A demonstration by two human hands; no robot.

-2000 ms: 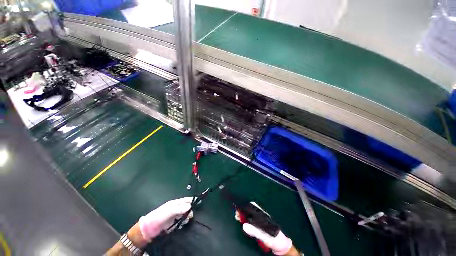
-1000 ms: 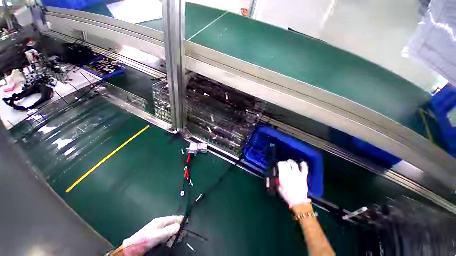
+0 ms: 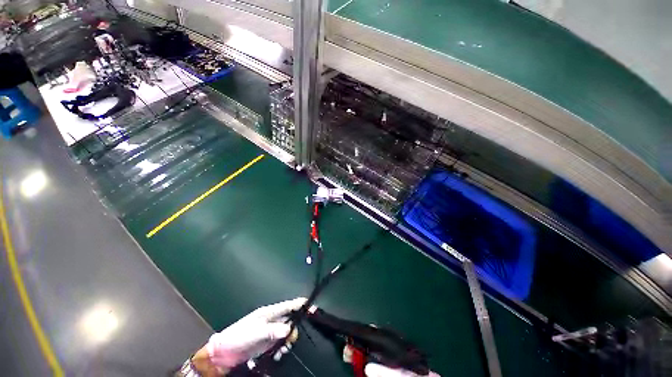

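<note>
A thin black branching wire harness (image 3: 318, 276) lies on the green mat, its red section running up to a white connector (image 3: 329, 194). My left hand (image 3: 258, 333), in a white glove, is closed on the harness near its lower branches. My right hand (image 3: 398, 370), gloved and partly cut off by the bottom edge, holds the black cable tie gun (image 3: 372, 337) with a red trigger. The gun's nose is at the harness, right beside my left fingertips. Whether a tie is in the nose cannot be told.
A blue bin (image 3: 479, 232) with black ties stands behind the mat. A steel ruler (image 3: 483, 316) lies at the right. Bagged harnesses (image 3: 368, 140) are behind the upright post (image 3: 306, 88); more dark bags lie at the lower right.
My right hand with the tie gun has moved from the blue bin down and left to the harness at my left hand. The camera view has shifted, showing more floor at left.
</note>
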